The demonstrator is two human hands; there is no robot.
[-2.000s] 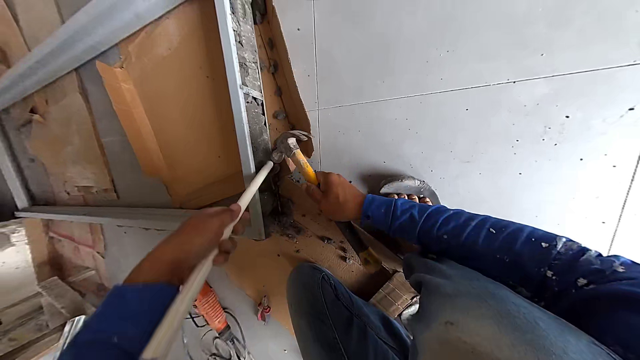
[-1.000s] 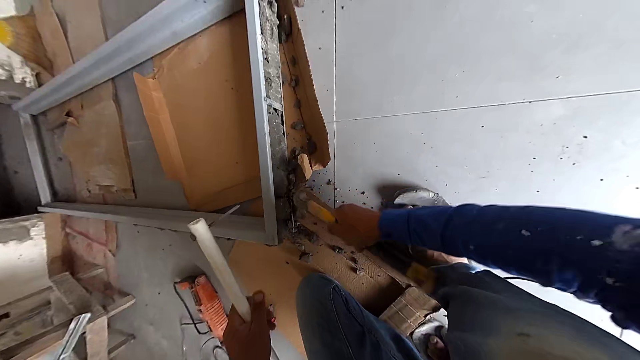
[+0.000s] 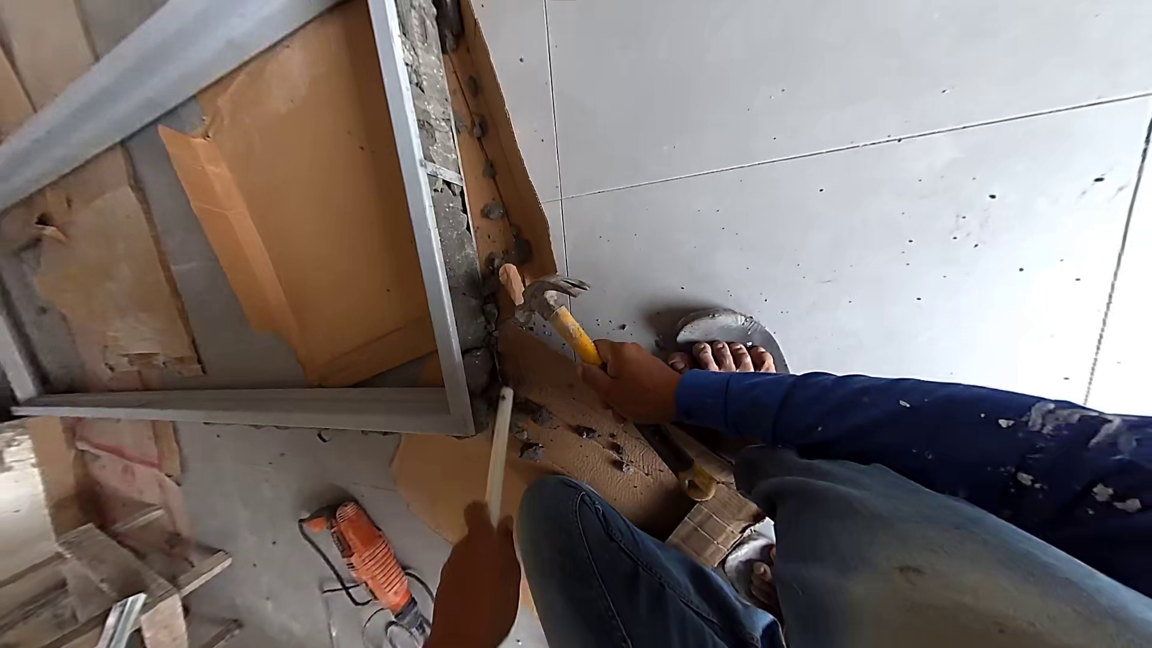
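In the head view my right hand (image 3: 634,380) grips the yellow handle of a claw hammer (image 3: 556,304), its steel head just right of the rough mortar edge. My left hand (image 3: 477,576), low in the view, is closed around a pale rod-like tool (image 3: 498,454); its far end lies by the lower corner of a grey metal frame (image 3: 423,216). Rough mortar (image 3: 457,243) lines the right side of the frame. Broken mortar lumps (image 3: 533,450) lie on brown cardboard (image 3: 594,432) beneath and beside the hammer. What the tool's far end touches is unclear.
An orange corded power tool (image 3: 373,553) lies on the floor at lower left, beside wooden boards (image 3: 126,576). A second yellow-ended tool (image 3: 697,481) rests by my legs. Large grey tiles (image 3: 810,225) cover the floor at right. More cardboard (image 3: 306,198) lies inside the frame.
The hammer was against the tool's end two seconds ago, then lower at the mortar edge; its head now shows raised clear of the rubble. The pale tool has swung to the right, towards the frame's corner.
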